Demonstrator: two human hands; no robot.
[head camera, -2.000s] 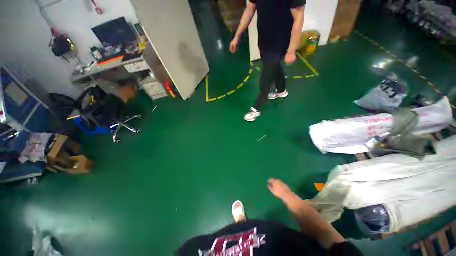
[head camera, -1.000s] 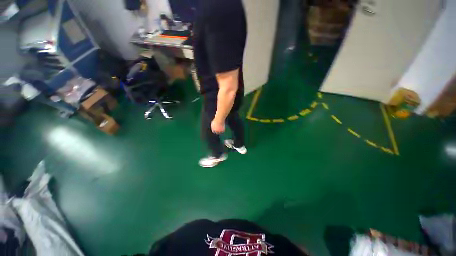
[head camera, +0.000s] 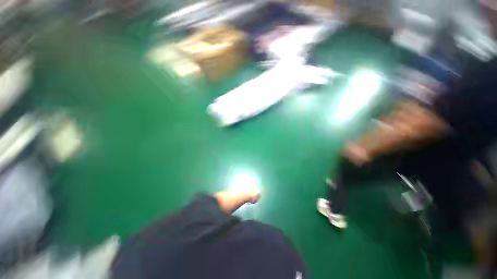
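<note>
The picture is strongly blurred. A bare hand, which looks like my left hand (head camera: 242, 199), reaches from a dark sleeve just above my dark shirt at the lower centre. A small pale patch shows at its underside, but I cannot tell whether it is a held thing. The finger position is too blurred to read. My right hand is not in view. The glossy green floor (head camera: 163, 141) lies in front of me.
A person in dark clothes (head camera: 463, 120) is close at the right, with a bent bare arm and a pale shoe. A long white roll or bundle (head camera: 256, 98) lies ahead, beside a brown carton (head camera: 220, 52). Blurred pale bundles (head camera: 22, 196) line the left edge.
The view has swung left. The other person has moved from the centre to the right edge. A white bundle and carton now show ahead, and a hand shows at my body.
</note>
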